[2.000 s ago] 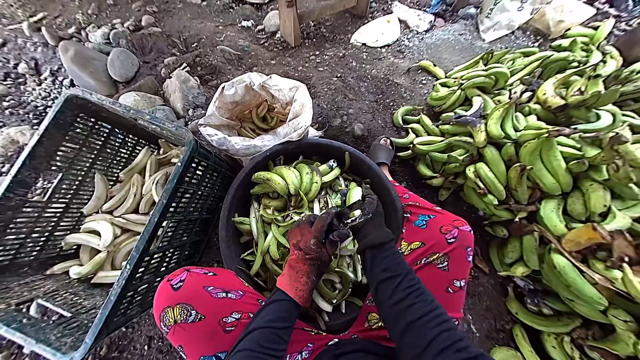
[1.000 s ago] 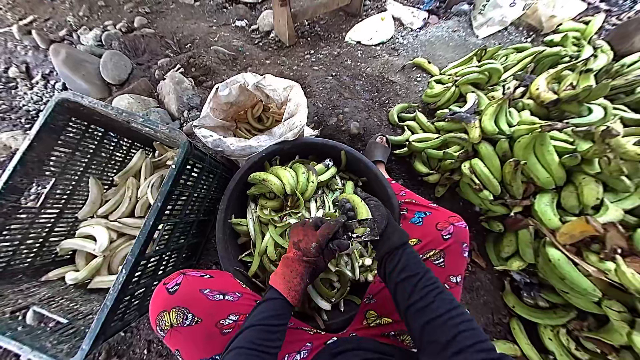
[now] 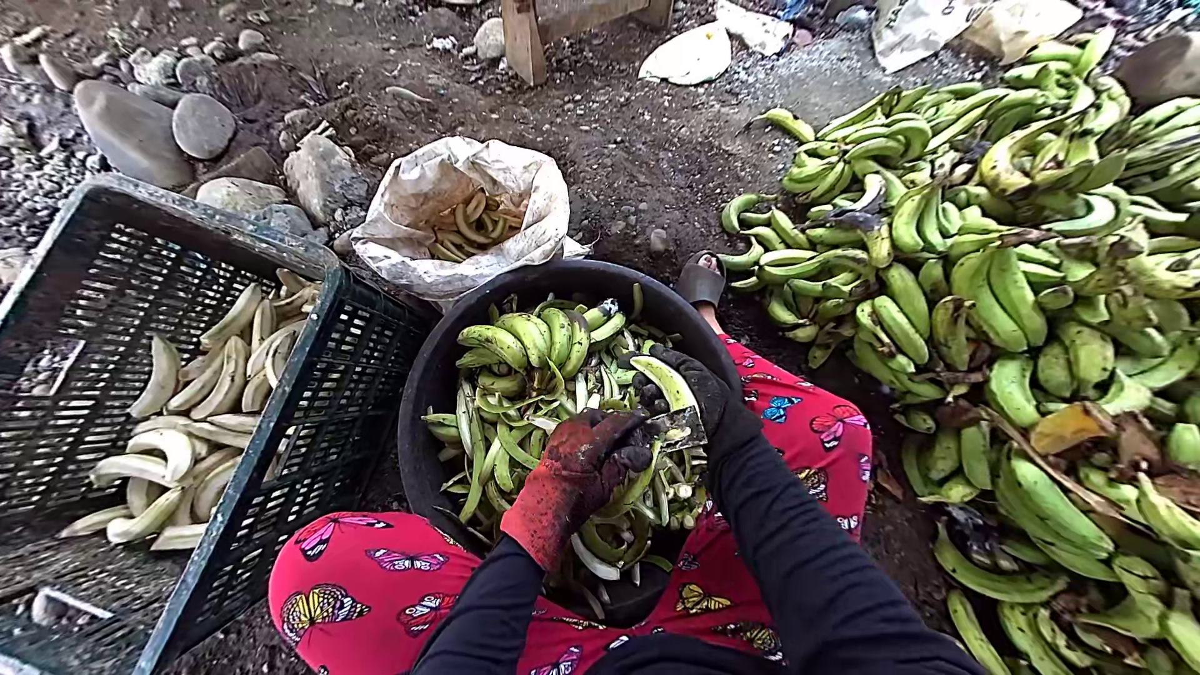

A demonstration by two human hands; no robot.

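My left hand [image 3: 577, 473], in a red and dark stained glove, is closed on a small tool with a flat metal blade [image 3: 677, 428]. The blade lies against the lower end of a partly peeled green banana or plantain [image 3: 664, 380]. That fruit is gripped by my right hand [image 3: 698, 394] in a black glove. Both hands are over a round black tub [image 3: 419, 450] between my legs. Inside the tub lie a bunch of unpeeled green fruit [image 3: 534, 339] and many strips of green peel [image 3: 492, 450]. My fingers hide the tool's handle.
A dark plastic crate [image 3: 314, 375] with peeled fruit [image 3: 178, 450] stands at the left. Behind the tub is a white sack [image 3: 408, 216] holding peels or fruit. A large heap of green bunches [image 3: 994, 291] covers the right side. Stones [image 3: 131, 131] and a wooden leg [image 3: 523, 42] are farther back.
The fruit in my right hand now shows a pale peeled face, where one second ago its green skin was visible. Both hands remain over the tub.
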